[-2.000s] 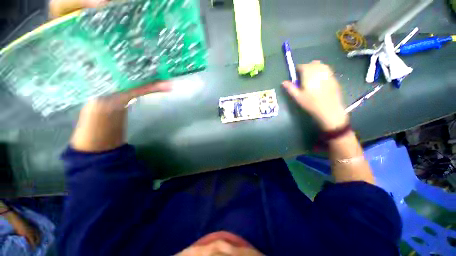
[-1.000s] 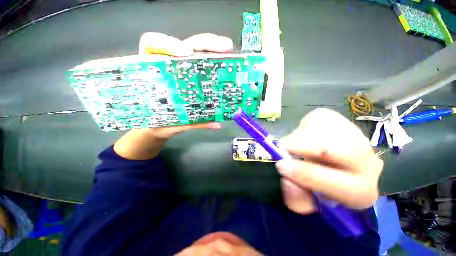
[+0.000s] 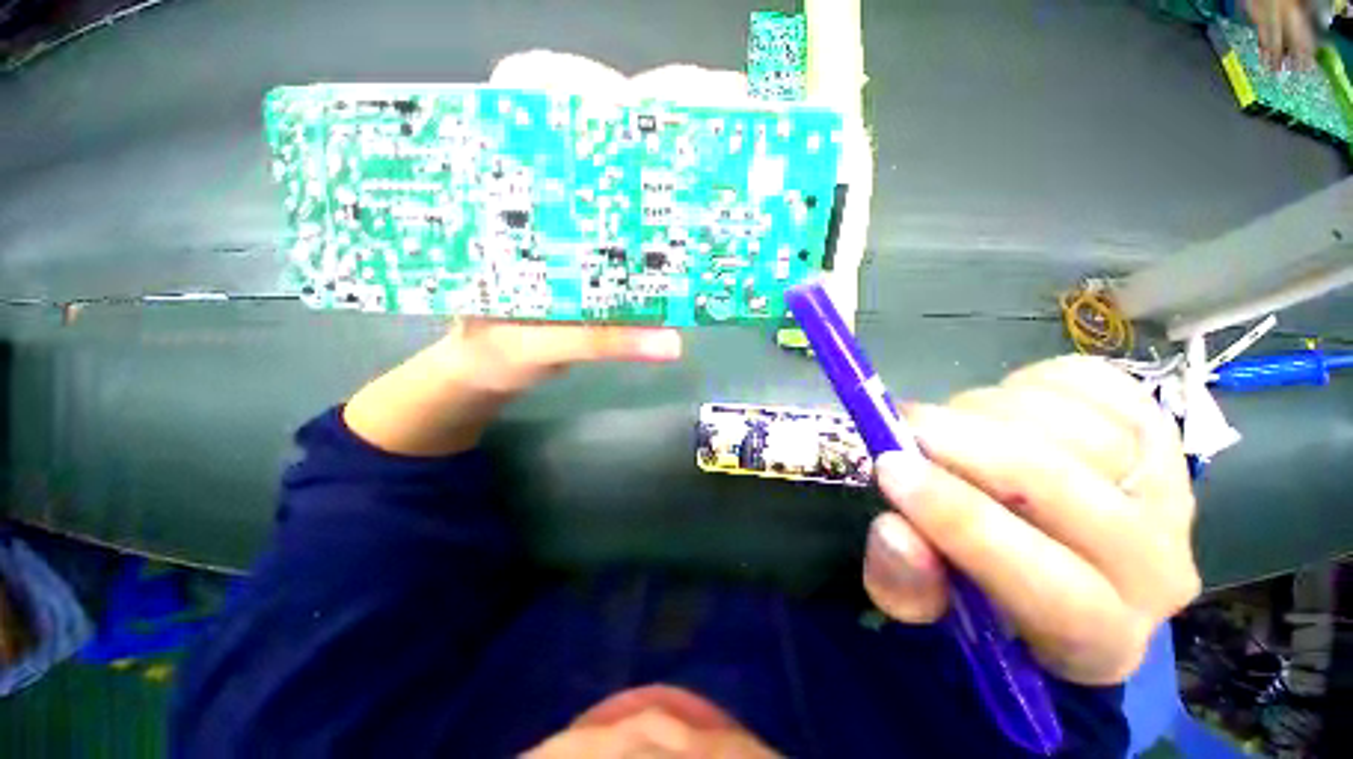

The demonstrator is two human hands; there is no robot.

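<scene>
A green circuit board (image 3: 564, 208) is held up with its solder side facing me. My left hand (image 3: 490, 363) grips it, with the thumb side below the lower edge and fingers behind the top edge. My right hand (image 3: 1039, 504) holds a purple marker pen (image 3: 853, 363). The pen's upper end is at the board's lower right corner; I cannot tell whether it touches. A small component-side board (image 3: 782, 443) lies on the bench below, its right end partly behind the pen and my right hand.
On the dark green bench (image 3: 623, 504) are a yellow-green strip (image 3: 835, 60), a small green board (image 3: 776, 57), an orange-brown coil (image 3: 1095, 317), white strips (image 3: 1205, 418) and a blue-handled tool (image 3: 1269, 369). A grey post (image 3: 1246, 260) stands right. Another person's hand (image 3: 1288, 27) touches a far board (image 3: 1288, 86).
My right hand has picked up the marker from the bench and brought it to the board. The board now faces me more squarely. Another person's hand has appeared at the top right.
</scene>
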